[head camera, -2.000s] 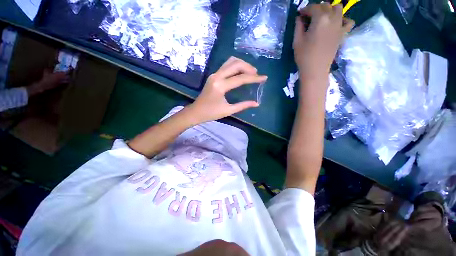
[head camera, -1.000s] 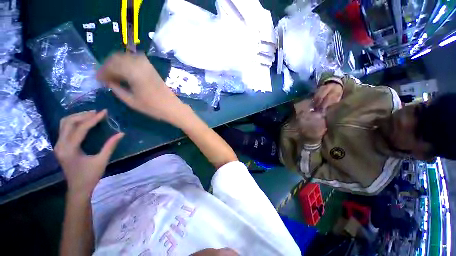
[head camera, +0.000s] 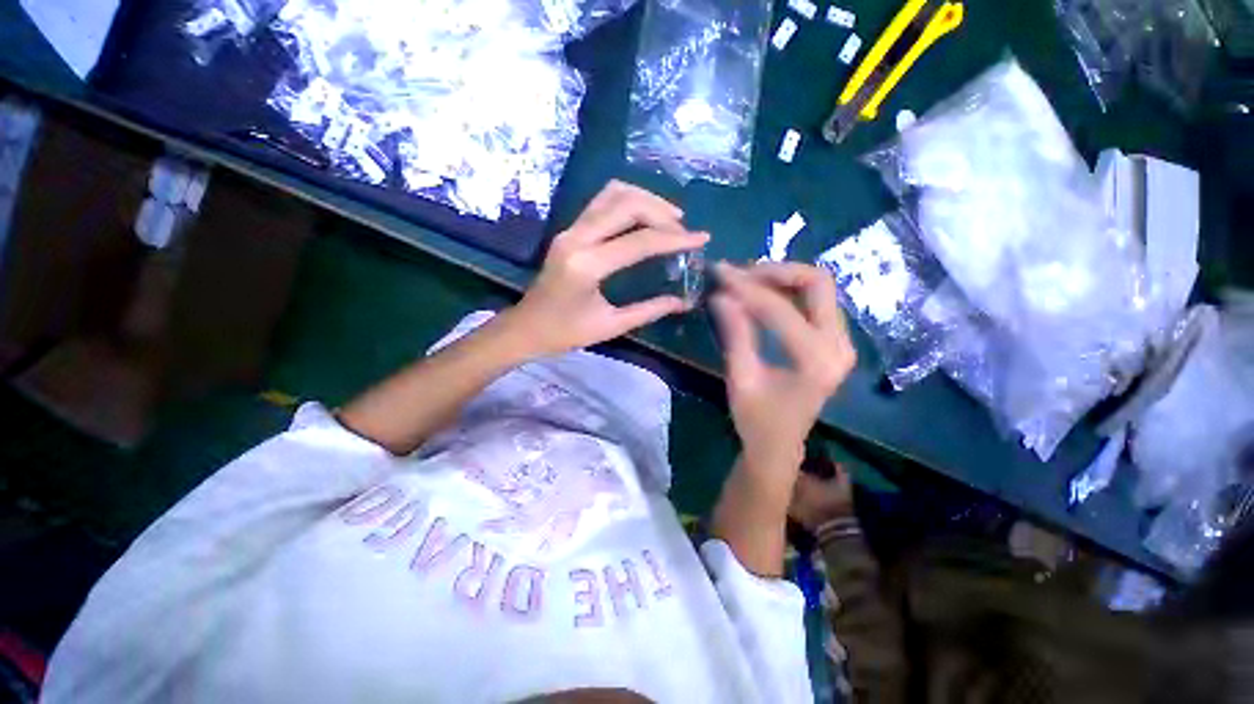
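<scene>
My left hand [head camera: 591,275] holds a small clear zip bag [head camera: 692,274] open between thumb and fingertips, just above the bench's front edge. My right hand [head camera: 784,337] is close to the right of the bag, its fingertips pinched together and blurred; whether they hold a part cannot be told. A loose white piece [head camera: 787,235] lies beyond my right hand. Small white labelled pieces [head camera: 789,145] lie farther up the bench. An open parts bag [head camera: 871,272] with white pieces lies right of my right hand.
A glittering heap of filled small bags [head camera: 440,103] covers the dark tray [head camera: 179,103] at left. A medium zip bag [head camera: 699,90] lies beyond my hands. A yellow-handled cutter [head camera: 894,66] and large plastic bags [head camera: 1018,248] are at right. Another person's sleeve [head camera: 853,578] shows below right.
My right hand has come back from the far side of the bench to beside the small bag. My left hand still holds the bag open. The view has swung right and back.
</scene>
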